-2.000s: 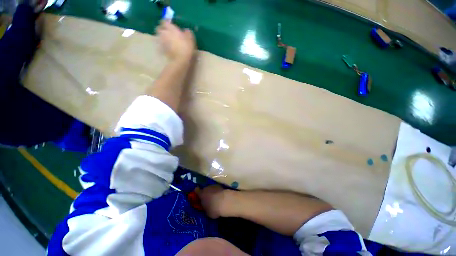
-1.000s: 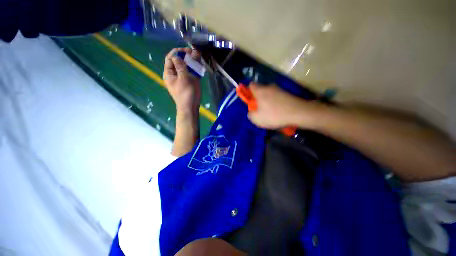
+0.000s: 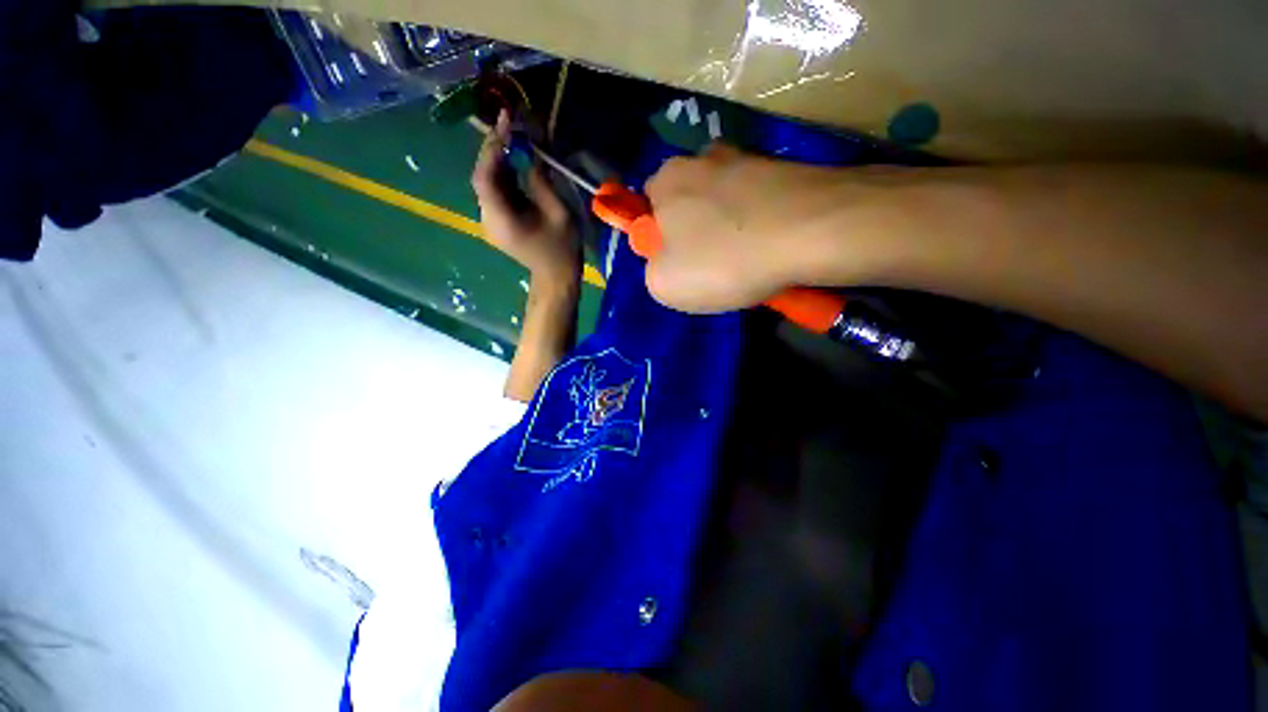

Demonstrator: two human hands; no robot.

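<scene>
My right hand (image 3: pixel 723 230) is closed around the orange handle of a soldering iron (image 3: pixel 622 209). The iron's thin metal shaft points up and left toward my left hand; its shiny rear end shows below my right hand. My left hand (image 3: pixel 529 209) holds a small blue unit (image 3: pixel 520 150), mostly hidden by the fingers. Reddish wires (image 3: pixel 504 95) show just above the fingertips. The shaft's tip is close to the unit; whether they touch cannot be told.
The covered brown table (image 3: pixel 1057 84) runs across the top right, with a round green dot (image 3: pixel 914 124) near its edge. Clear ridged trays (image 3: pixel 364 63) lie below the edge at upper left. A person's dark sleeve (image 3: pixel 139 111) is at far upper left. The green floor has a yellow line (image 3: pixel 376 192).
My left hand has left the belt and come down beside the iron, holding a blue unit. My right hand still grips the iron. The view has turned down toward the lap.
</scene>
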